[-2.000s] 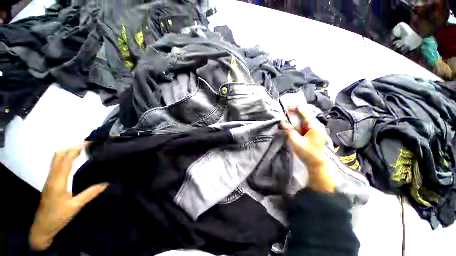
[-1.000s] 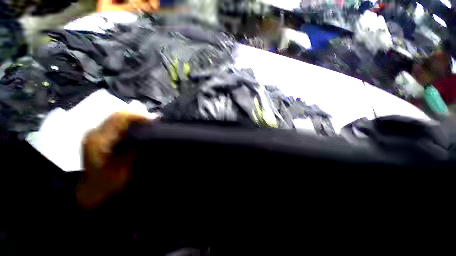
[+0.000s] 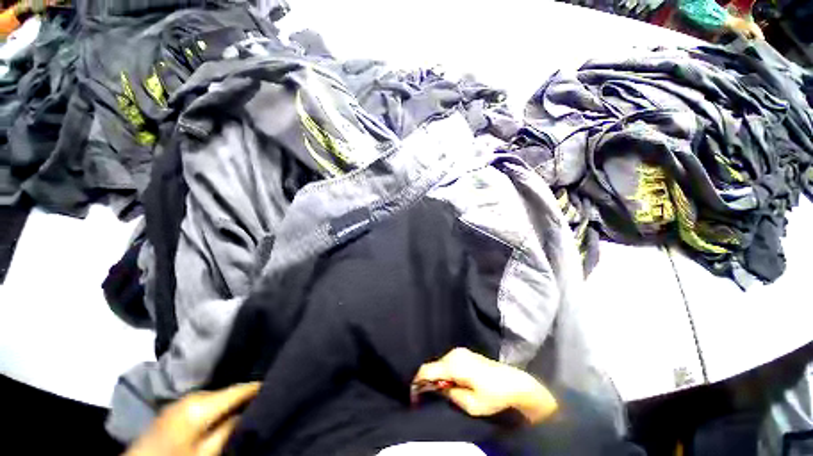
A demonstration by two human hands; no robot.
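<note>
A dark denim jacket (image 3: 374,294) is spread before me, its black side up in the middle and paler grey parts around it. A collar-like grey band with a small dark label (image 3: 350,224) crosses its upper part. My left hand (image 3: 192,423), blurred and cut off by the bottom edge, holds the jacket's cloth at the lower left. My right hand (image 3: 481,383) is curled low over the black cloth, with the red part of the thread snips (image 3: 432,386) showing in the fist. The snips' points are not clearly seen.
Dark jackets with yellow embroidery lie heaped at the left (image 3: 80,116) and beyond. Another pile (image 3: 695,151) lies at the right on the white table (image 3: 637,298), which has a joint line. A person's hand (image 3: 742,27) shows at the top right.
The jacket was turned and raised across the view, and now lies lower with its collar band away from me. Both hands are now near the bottom edge. The view has shifted.
</note>
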